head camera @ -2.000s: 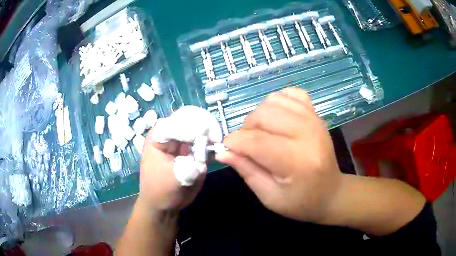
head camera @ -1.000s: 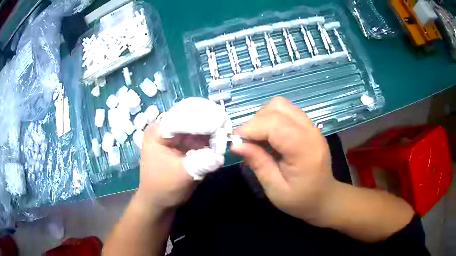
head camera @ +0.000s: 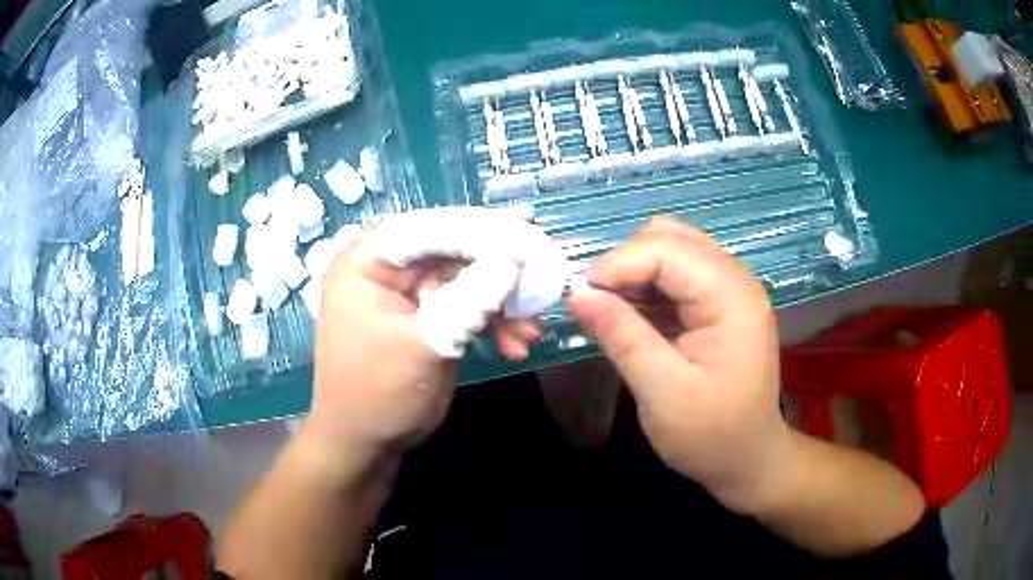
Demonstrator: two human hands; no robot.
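My left hand (head camera: pixel 397 329) wears white finger cots on the thumb and fingers. It grips a white plastic housing (head camera: pixel 537 286) between thumb and fingertips, in front of the trays. The housing is hard to tell from the cots. My right hand (head camera: pixel 691 340) is bare and pinches a small white piece (head camera: pixel 580 283) at the housing's right side. The fingers hide most of this piece. The blister tray of assemblies (head camera: pixel 680 195) lies behind my hands, with slim silvery-white pieces side by side in its upper half.
A clear tray at left holds loose white housings (head camera: pixel 272 252). The parts box (head camera: pixel 272 79) at its upper end is heaped with small white pieces. Crumpled plastic bags (head camera: pixel 68 227) lie far left, an orange block (head camera: pixel 954 85) upper right. A red stool (head camera: pixel 952 397) stands below right.
Both hands have moved right and slightly up, still together. The left thumb and fingers have closed in around the white housing. The view has shifted a little.
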